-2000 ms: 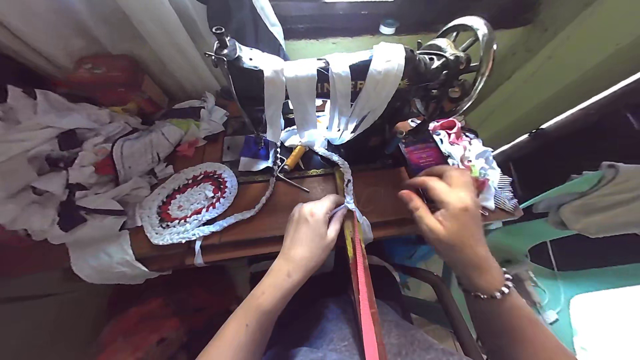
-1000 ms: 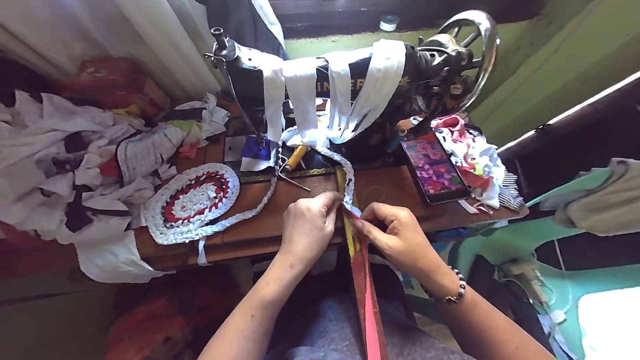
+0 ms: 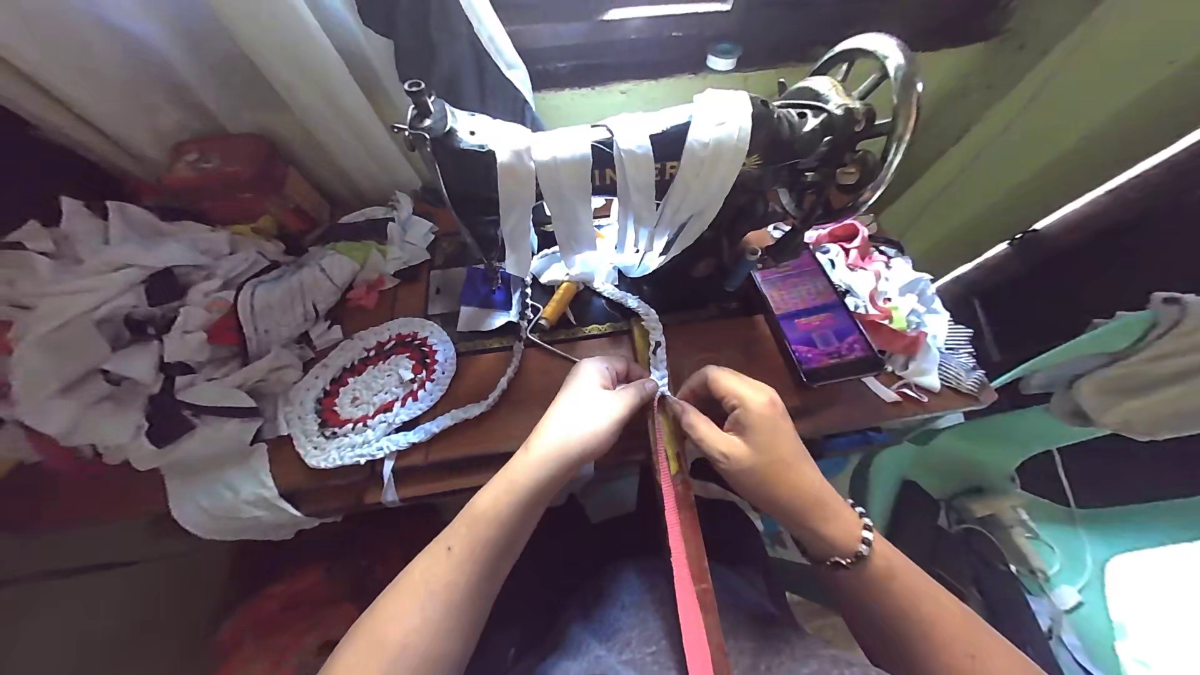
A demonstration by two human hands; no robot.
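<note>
My left hand [image 3: 600, 398] pinches the lower end of a white braided fabric cord [image 3: 649, 328] between thumb and fingers. Close on its right, the fingertips of my right hand [image 3: 727, 412] hold the same end, where the strands meet. Below them a pink fabric strip [image 3: 682, 562] runs down along a narrow wooden bar [image 3: 698, 544] toward my lap. Upward, the braid reaches white fabric strips [image 3: 717, 169] draped over a black Singer sewing machine [image 3: 647, 169]. A coiled oval rug piece [image 3: 375, 384], white with a red ring, lies left of my hands, its braided tail leading toward the machine.
White and coloured fabric scraps [image 3: 122, 328] are heaped at the left, more scraps [image 3: 900, 300] at the right. A lit smartphone [image 3: 816, 319] lies on the wooden table [image 3: 562, 422] beside them. A yellow thread spool [image 3: 560, 304] and bent metal scissors or wire [image 3: 553, 347] lie near the machine.
Two seconds ago my right hand was raised off the braid beside the phone; it has come left and down to the braid's end. My left hand has stayed at the braid.
</note>
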